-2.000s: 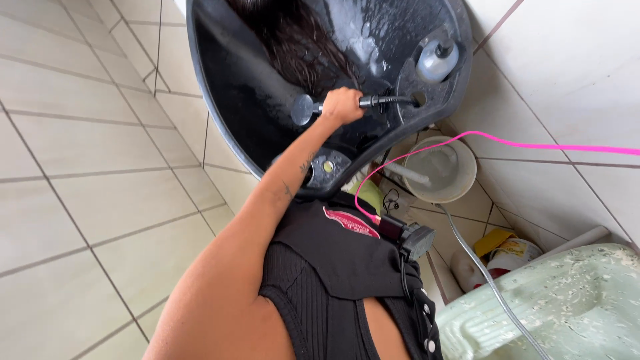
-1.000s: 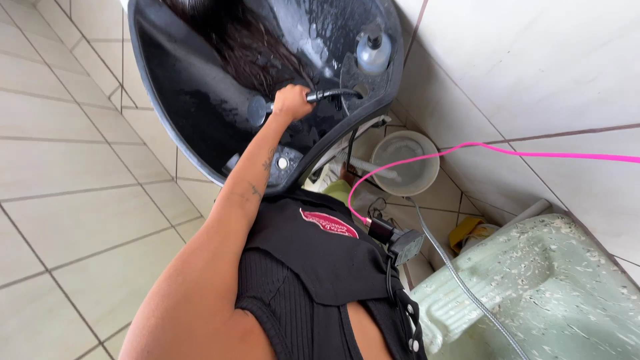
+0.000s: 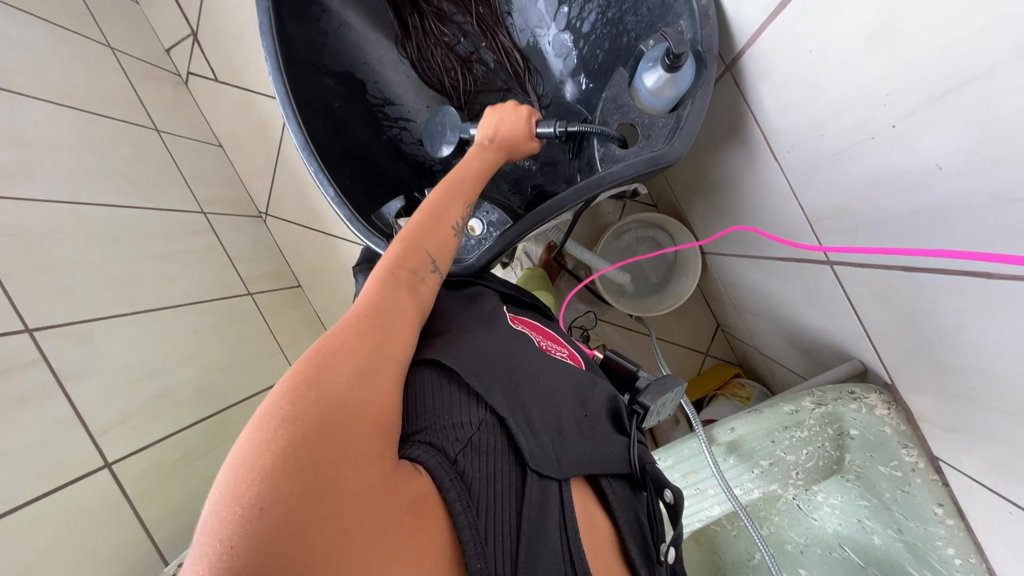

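My left hand (image 3: 510,130) is closed around the handle of a black hand shower, held low over the black salon wash basin (image 3: 290,128). The round shower head (image 3: 442,132) lies to the left of my fist; its flexible hose (image 3: 596,130) runs right to a hole in the basin ledge. Long, dark, wet hair (image 3: 460,48) hangs in the basin, just above my hand in the picture. A pump bottle (image 3: 663,78) stands in a recess at the basin's right. No water jet can be made out. My right hand is out of view.
Below the basin are a white bucket (image 3: 688,276) with a corrugated drain hose in it and part of a person's foot. A pink cable (image 3: 740,230) crosses to the right from the device at my apron (image 3: 512,376). A worn green laundry sink (image 3: 800,456) stands lower right, beside tiled walls.
The view has shifted. My left hand keeps its hold on the hand shower, and the hair and pump bottle stay in the basin.
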